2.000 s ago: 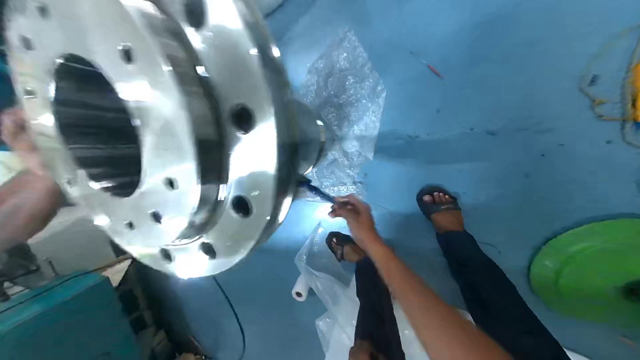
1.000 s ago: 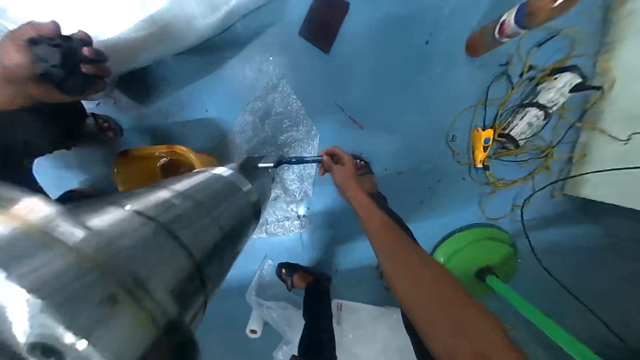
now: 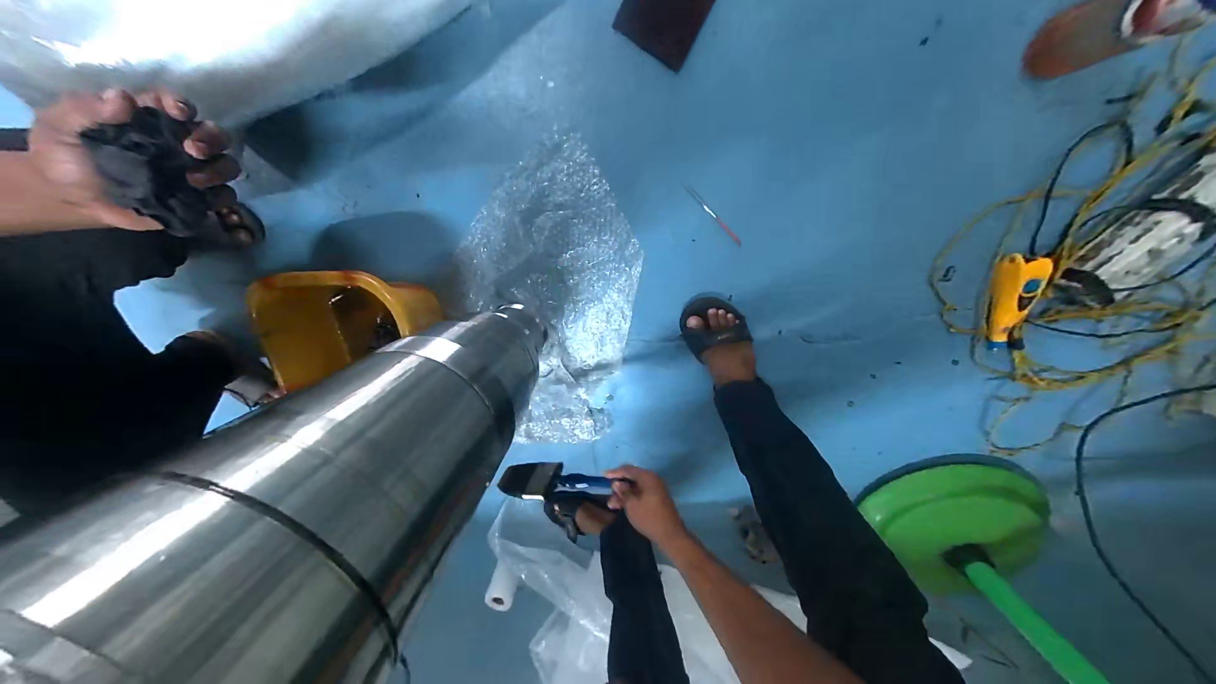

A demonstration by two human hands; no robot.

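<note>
My right hand holds the blue handle of a flat, dark-headed brush, which looks like a paintbrush. The brush head points left, close to the lower side of a long polished metal cylinder and apart from it in the picture. Dark ring lines run around the cylinder, which narrows toward a tip over a sheet of bubble wrap on the floor. My left hand is out of view. At the left, a co-worker's hand grips a crumpled black cloth.
A yellow tub stands beyond the cylinder. On the blue floor lie a thin red-handled tool, a dark sheet, clear plastic film and tangled yellow cables. A green disc with a pole is at the right.
My right hand and the brush have moved away from the cylinder's narrow end, toward the lower part of the picture. The view has swung from the flanged end to the cylinder's side.
</note>
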